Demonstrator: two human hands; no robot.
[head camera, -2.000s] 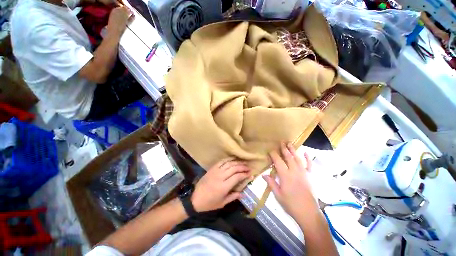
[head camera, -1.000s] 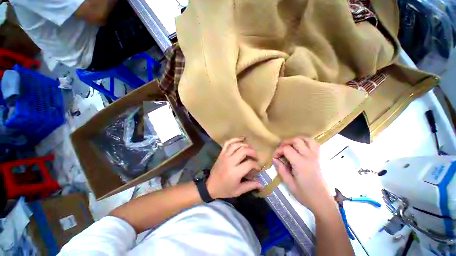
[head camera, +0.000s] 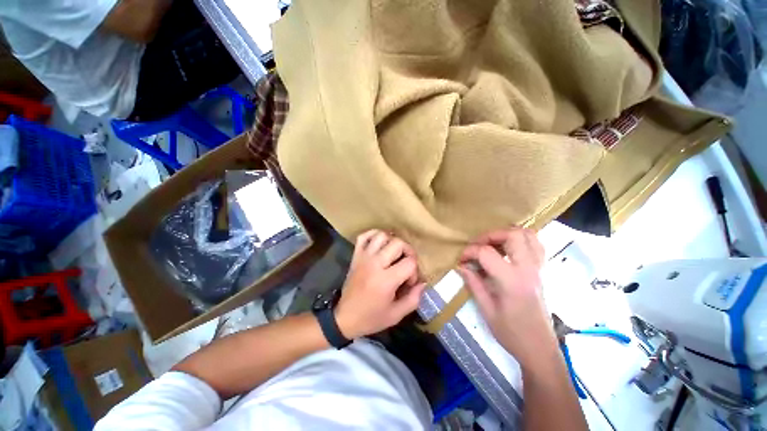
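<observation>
A large tan jacket (head camera: 505, 168) lies in folds over the white table. A narrow gold-lined zipper (head camera: 565, 202) runs along its front edge, and its loose tan end (head camera: 446, 313) hangs over the table's edge between my hands. My left hand (head camera: 378, 282) pinches the jacket's corner, fingers curled. My right hand (head camera: 509, 278) pinches the edge by the zipper with thumb and fingertips. My fingers hide the exact spot held. Blue-handled pliers (head camera: 589, 337) lie on the table right of my right hand.
A white sewing machine (head camera: 702, 316) stands at the right, with a black-handled tool (head camera: 720, 206) behind it. An open brown carton (head camera: 139, 286) with plastic bags is at my left. Blue crate (head camera: 50, 189), red stool (head camera: 42, 307) and a person's white sleeve (head camera: 63, 42) are further left.
The view has come closer and lower to the jacket's edge. My hands have drawn closer together than at first and now pinch the edge; the loose zipper end still hangs.
</observation>
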